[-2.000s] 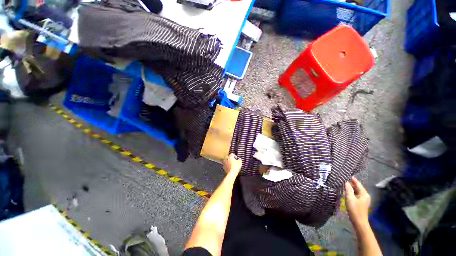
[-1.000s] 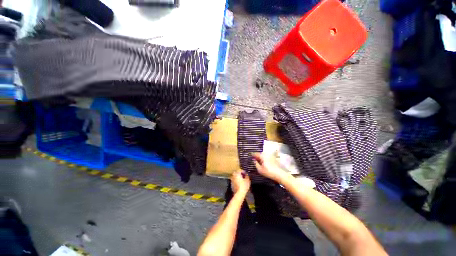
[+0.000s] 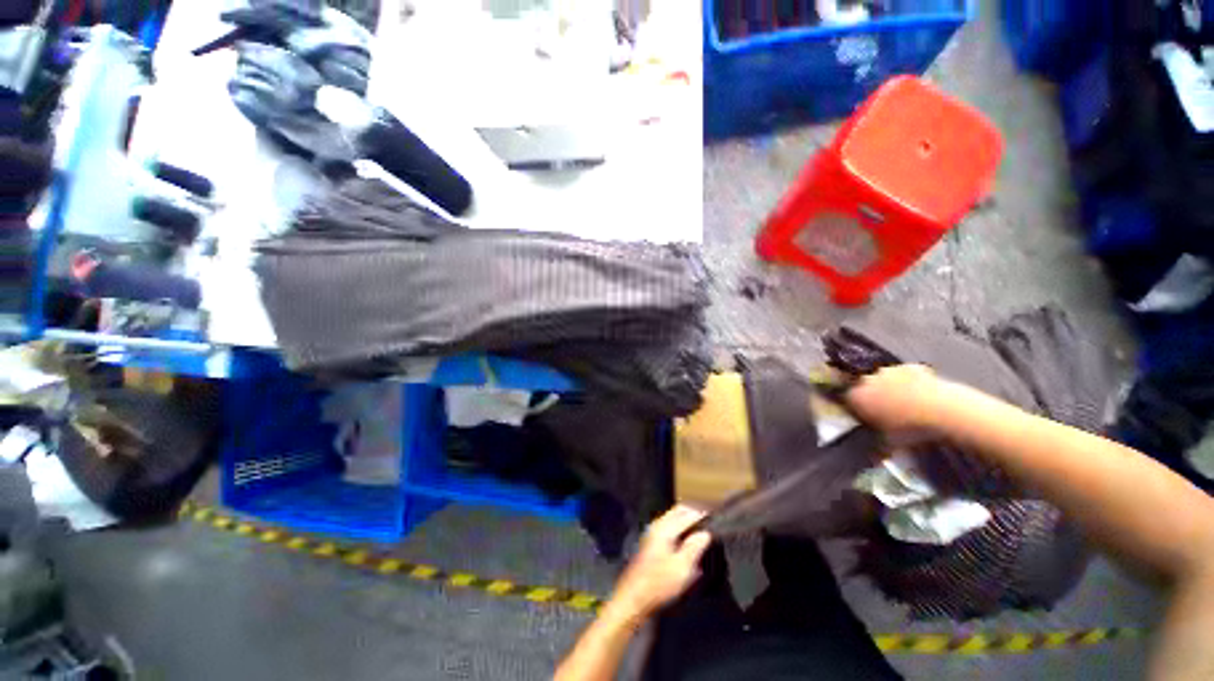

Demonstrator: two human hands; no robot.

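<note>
A striped dark cut-piece bundle (image 3: 985, 572) lies in front of me at the right, with crumpled white paper (image 3: 919, 503) on it. It rests beside and partly over a tan wooden box (image 3: 715, 446). My left hand (image 3: 672, 552) grips the near end of a dark striped piece (image 3: 799, 490), stretched across the box. My right hand (image 3: 899, 403) is at the far right side of that cloth, fingers bent and blurred; its exact grip is unclear.
More striped cloth (image 3: 506, 299) hangs over the front edge of the white table (image 3: 573, 200). Blue crates (image 3: 313, 512) stand under it. A red stool (image 3: 919, 153) stands beyond the bundle. A blue crate (image 3: 832, 80) is behind it. Yellow-black tape (image 3: 400, 564) crosses the floor.
The striped piece that lay flat across the box is now lifted and stretched sideways. My right hand has moved away from my left, to the right. The view has shifted, showing more of the table.
</note>
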